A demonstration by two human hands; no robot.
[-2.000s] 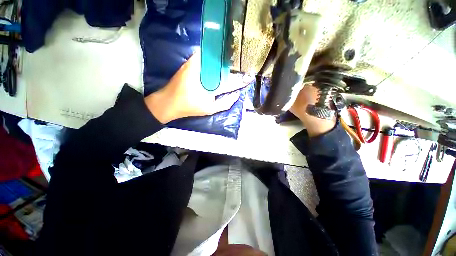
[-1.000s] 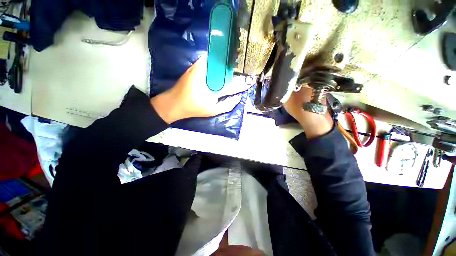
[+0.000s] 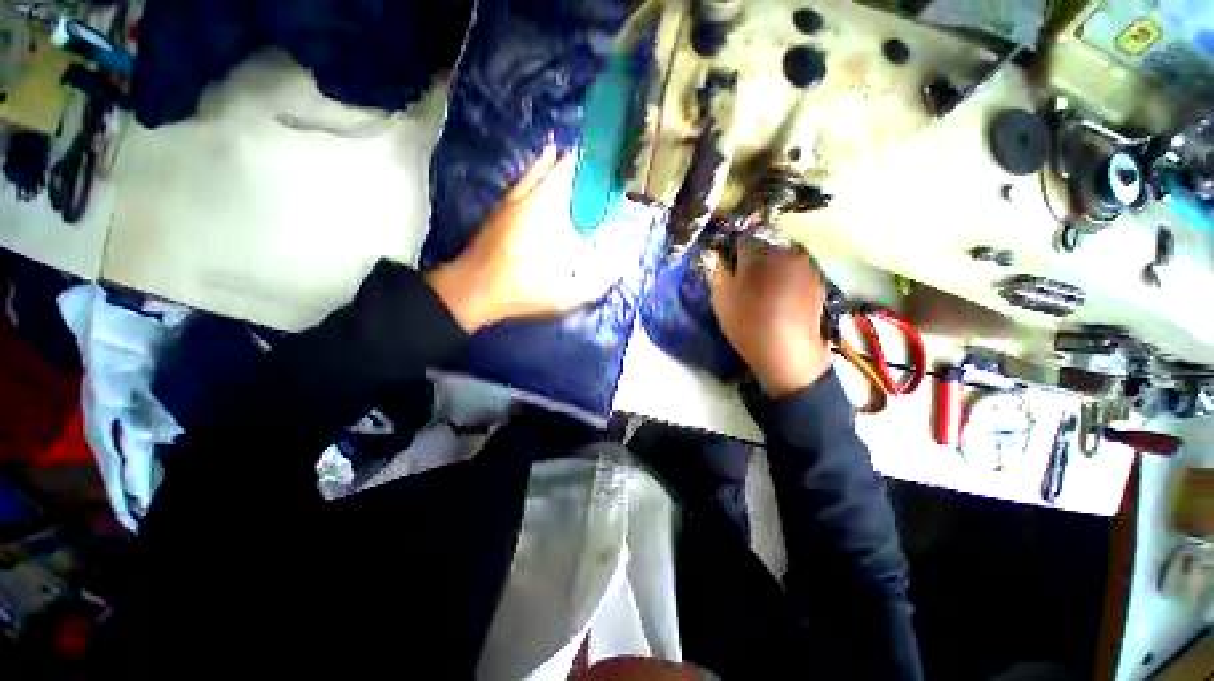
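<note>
The shiny navy quilted panel (image 3: 513, 127) lies on the pale table left of and under the machine head, its lower edge hanging over the table's front. My left hand (image 3: 533, 253) rests on it with fingers spread, beside the teal lamp (image 3: 602, 140). My right hand (image 3: 772, 306) is bent at the needle area, right of the presser foot; a navy piece (image 3: 686, 317) shows beside it. Its fingertips are partly hidden and blurred, so I cannot tell what they hold. The cream sewing machine head (image 3: 865, 127) stands above my right hand.
Scissors with red and orange handles (image 3: 895, 353) lie right of my right hand. Beyond them are a red-handled tool (image 3: 948, 403), a round clear case (image 3: 996, 428) and thin metal snips (image 3: 1060, 456). Dark navy pieces (image 3: 300, 51) lie at the far left; white fabric (image 3: 120, 399) hangs below the table.
The view has shifted, showing more of the machine's right side. The panel's lower edge now hangs further over the table's front. My right hand has come out from behind the tension knobs.
</note>
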